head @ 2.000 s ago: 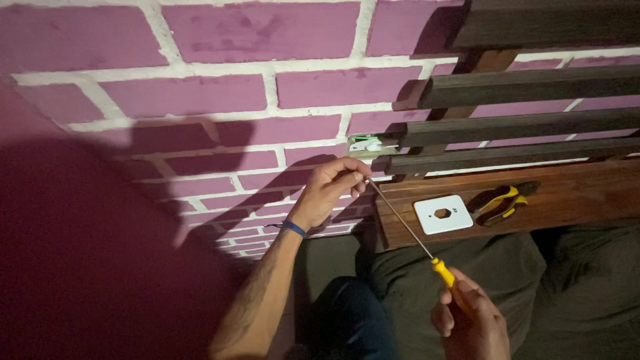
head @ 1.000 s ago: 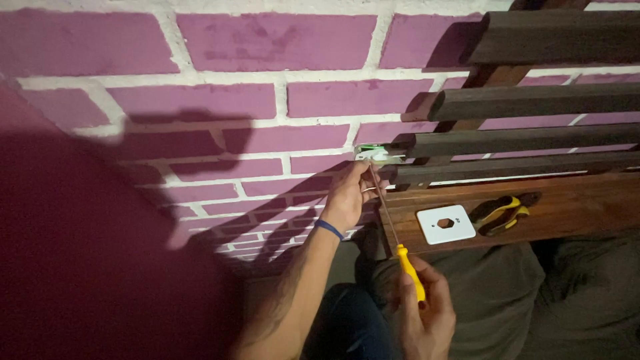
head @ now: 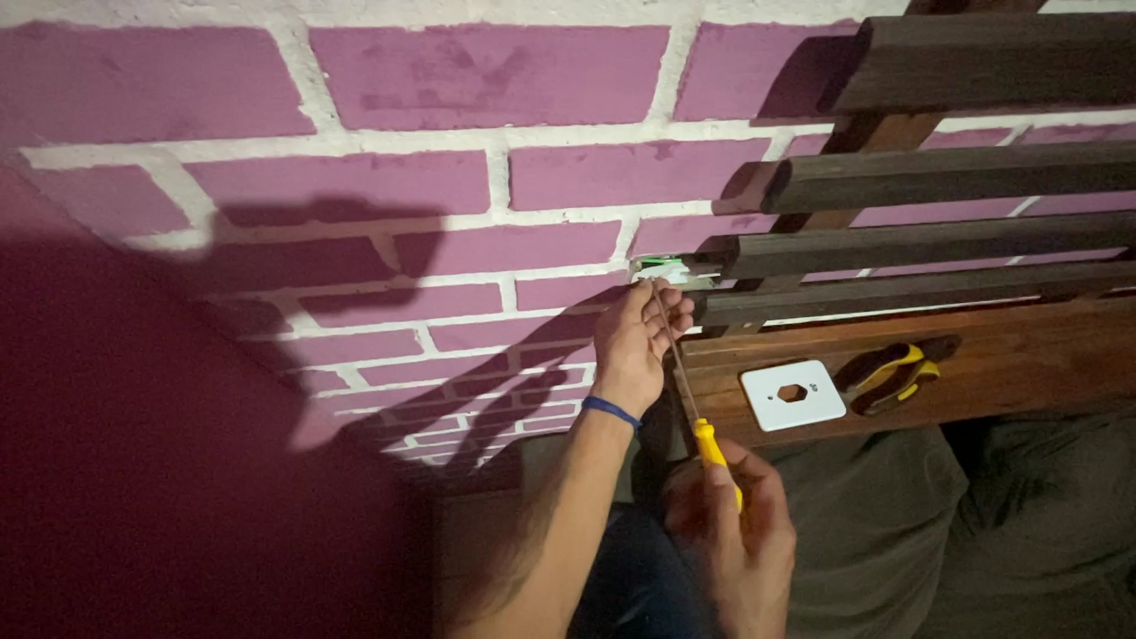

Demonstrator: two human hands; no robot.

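A long screwdriver (head: 715, 451) has its yellow handle in my right hand (head: 741, 532), and its thin shaft slants up to the wall. Around the tip end are the fingers of my left hand (head: 637, 337), which bears a blue wristband; whether they pinch the shaft or only steady it is hard to tell. Just above those fingers, an outlet box with a white fitting (head: 661, 272) and green wire sits in the brick wall. The very tip of the screwdriver is hidden at the fitting.
On the wooden ledge (head: 1021, 355) at the right lie a white cover plate (head: 772, 410) with a central opening and pliers (head: 892, 377) with yellow and black handles. Dark wooden slats (head: 941, 244) cross the wall beside the box. Dark cushions (head: 870, 524) are below the ledge.
Both hands have brought the screwdriver's tip end up to the fitting in the wall box; two seconds ago it was lower, away from the box. The cover plate and pliers stay on the ledge.
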